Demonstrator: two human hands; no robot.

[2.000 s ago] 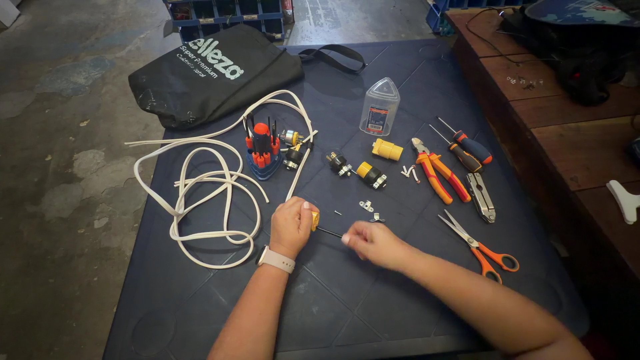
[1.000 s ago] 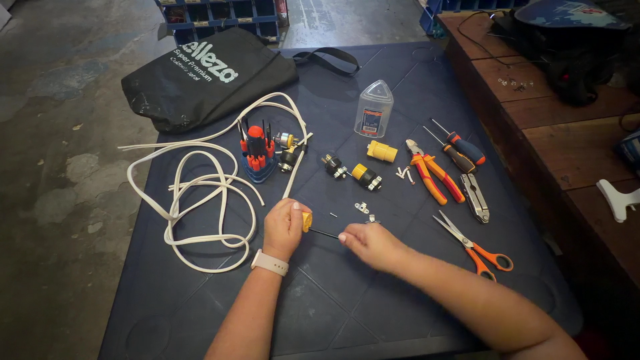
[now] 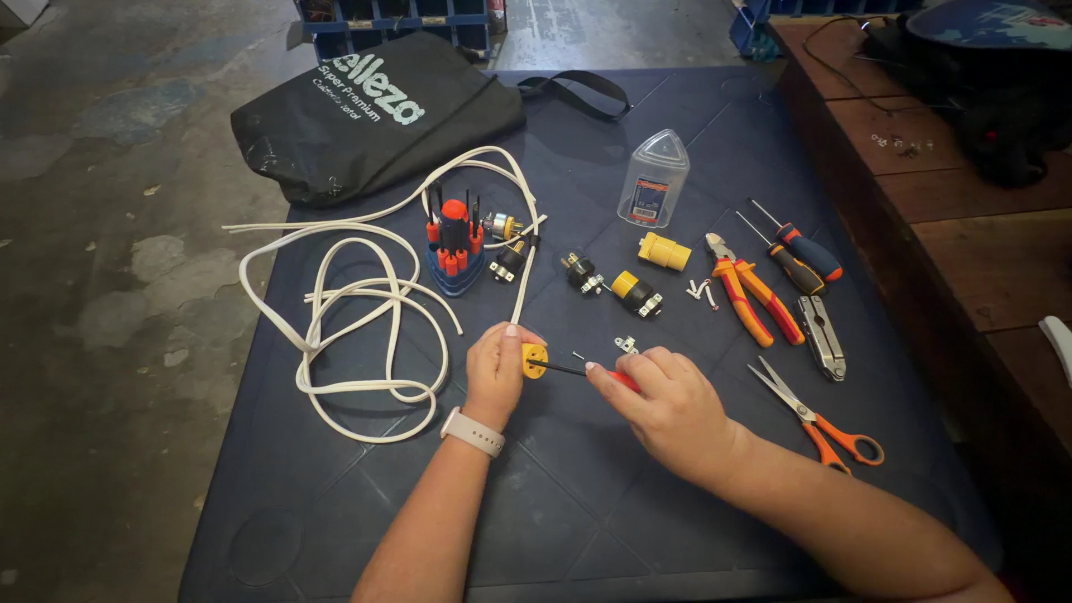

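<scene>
My left hand (image 3: 496, 368) grips a yellow electrical connector (image 3: 534, 361), its slotted face turned to the right. A white two-wire cable (image 3: 525, 289) runs down to that hand. My right hand (image 3: 670, 402) holds a small screwdriver (image 3: 615, 378) with a red handle, its dark shaft reaching to the connector's face. Between the hands and just beyond them lie a small screw (image 3: 578, 356) and a metal cord clamp (image 3: 626, 344). Farther up are a black plug (image 3: 581, 272), a black and yellow connector (image 3: 636, 294) and a yellow connector shell (image 3: 664, 251).
Left: coiled white cable (image 3: 394, 293), precision screwdriver stand (image 3: 455, 260), two more plugs. Behind: black bag (image 3: 368, 126), clear plastic case (image 3: 655, 180). Right: diagonal cutters (image 3: 754, 293), two screwdrivers (image 3: 804, 251), folded multi-tool (image 3: 822, 337), orange-handled scissors (image 3: 816, 419). A wooden surface (image 3: 980, 243) borders the right side.
The red handle of the screwdriver shows in my right hand now; in the earlier frames mostly its shaft showed. Both hands have stayed at the connector.
</scene>
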